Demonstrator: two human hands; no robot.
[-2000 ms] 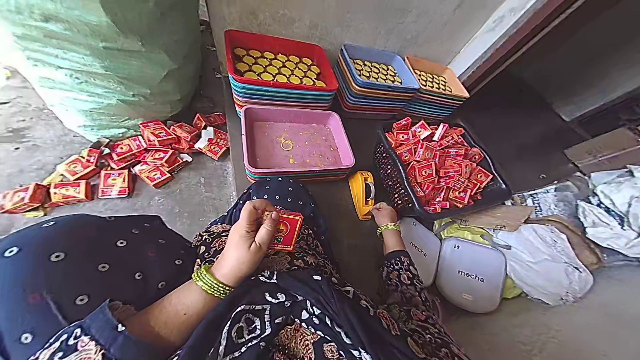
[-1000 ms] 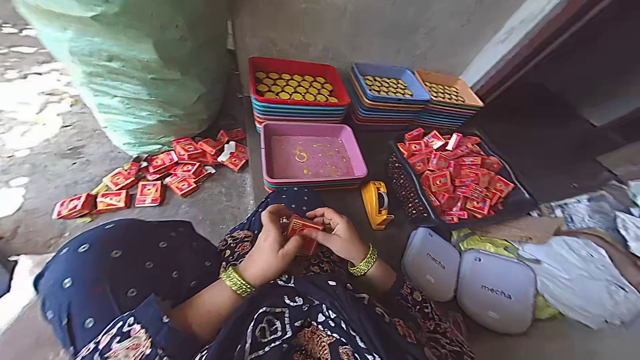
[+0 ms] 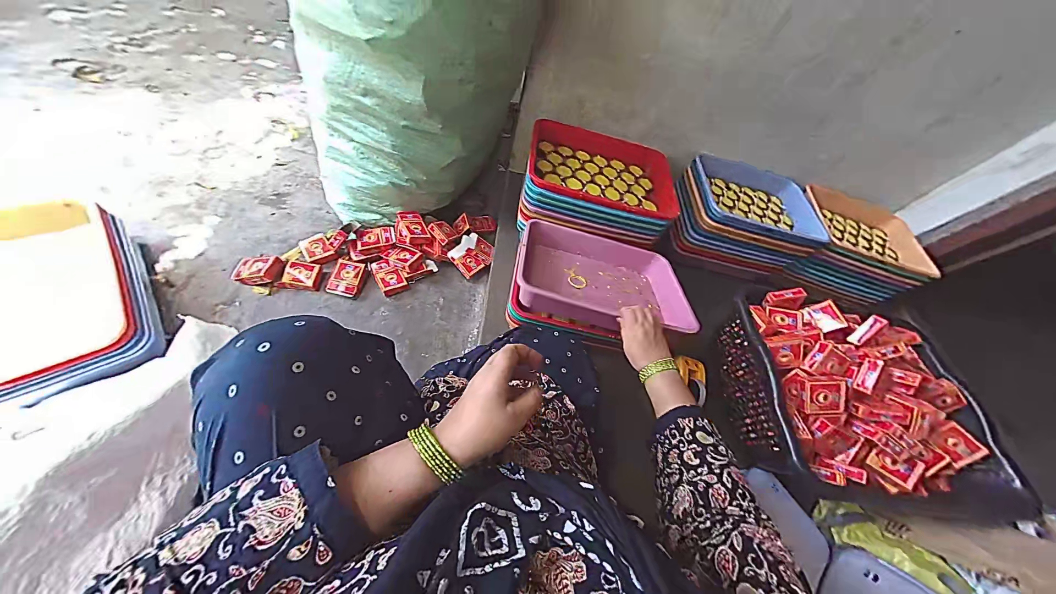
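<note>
My left hand point(image 3: 495, 404) is raised over my lap, its fingers loosely curled and the thumb apart, with nothing visible in it. My right hand point(image 3: 643, 334) grips the near rim of a pink plastic tray point(image 3: 540, 285), which holds a thin yellow ring and crumbs. The tray sits askew over a stack of trays point(image 3: 528, 315), where some yellow pieces show beneath it. Right of my right wrist lies a yellow tool point(image 3: 693, 375), partly hidden by my arm. Small red printed boxes point(image 3: 825, 394) fill a black plastic basket point(image 3: 775, 404) farther right.
Behind stand stacks topped by red point(image 3: 656, 165), blue point(image 3: 714, 165) and orange trays point(image 3: 916, 247) of round yellow-topped pieces. More red boxes point(image 3: 346, 278) lie on the floor by a green sack point(image 3: 396, 107). Another tray stack point(image 3: 124, 313) is far left. Grey cases point(image 3: 866, 573) lie bottom right.
The red box seen in my hands earlier no longer shows in them. My right hand has moved to the pink tray, which now sits askew on its stack. The view has swung left.
</note>
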